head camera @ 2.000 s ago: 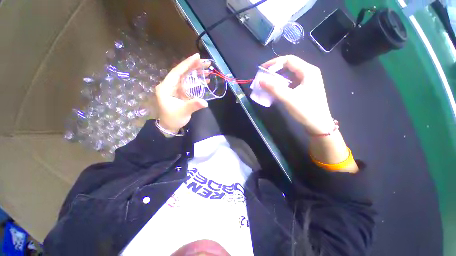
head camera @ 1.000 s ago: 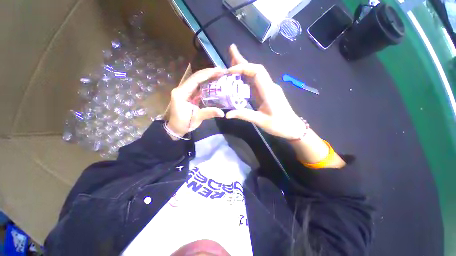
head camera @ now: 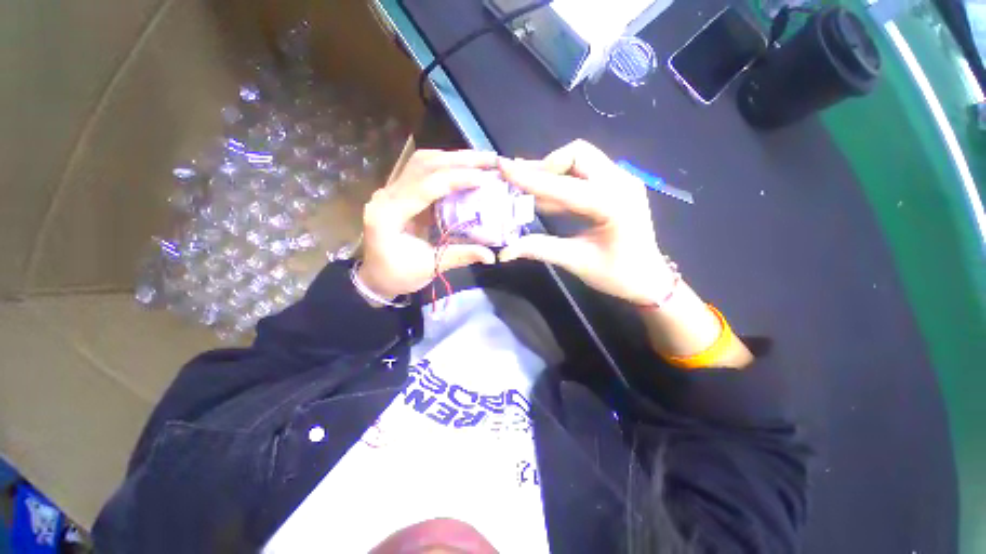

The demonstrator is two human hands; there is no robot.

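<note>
A lilac housing [head camera: 489,212] is held between both hands, over the bench edge in front of my chest. A clear cover seems to be around its left part; the fingers hide how far it sits on. Thin red lead wires [head camera: 441,271] hang down from its left side, past my left fingers. My left hand [head camera: 405,227] grips the left end, thumb below and fingers above. My right hand [head camera: 600,222] grips the right end in the same way.
A large carton [head camera: 81,206] of clear covers [head camera: 249,216] is at the left. On the black mat are a blue-handled tool [head camera: 643,176], a phone [head camera: 718,55], a black lidded cup [head camera: 811,70], a loose clear cover [head camera: 631,61] and a white box [head camera: 584,33].
The housing and cover, apart two seconds ago, came together between my hands. Since one second ago the piece has turned, and the red wires now hang below it.
</note>
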